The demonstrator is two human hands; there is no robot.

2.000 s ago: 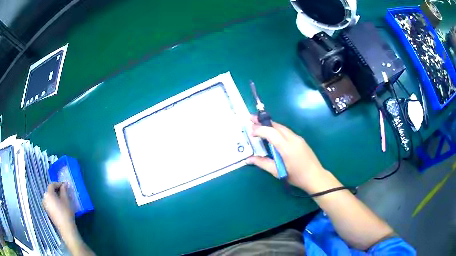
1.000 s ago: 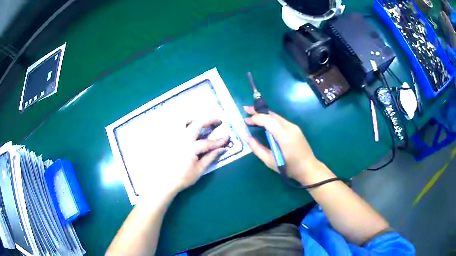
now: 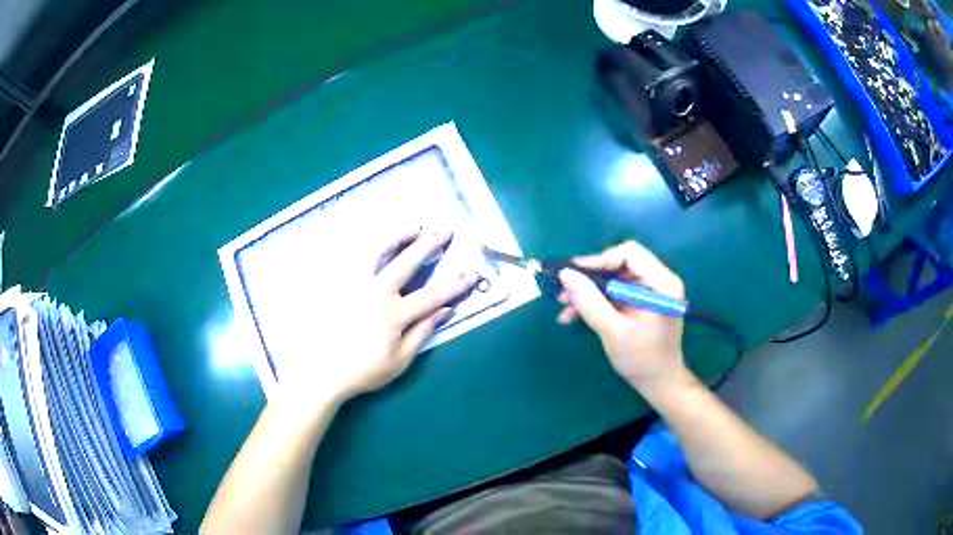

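A panel (image 3: 314,272) with a pale border and a glaring white centre lies flat and tilted on the green bench. A small ring mark sits near its right corner. My left hand (image 3: 392,324) lies on the panel, its fingers spread beside the ring; whether a small piece is under the fingertips cannot be seen. My right hand (image 3: 637,313) holds the soldering iron (image 3: 643,298) by its blue handle and black collar. The iron's tip points left, over the panel's right border, just above the ring and close to my left fingertips.
A stack of panels (image 3: 78,408) and a blue small-parts box (image 3: 136,387) are at left. Another panel (image 3: 101,136) lies at far left. The iron holder (image 3: 658,84), brown cleaning tray (image 3: 695,162), black station (image 3: 758,78) and blue parts bin (image 3: 878,84) are at right.
My left hand has moved from the small-parts box onto the panel. My right hand has turned the iron from pointing away to pointing left, its tip now over the panel.
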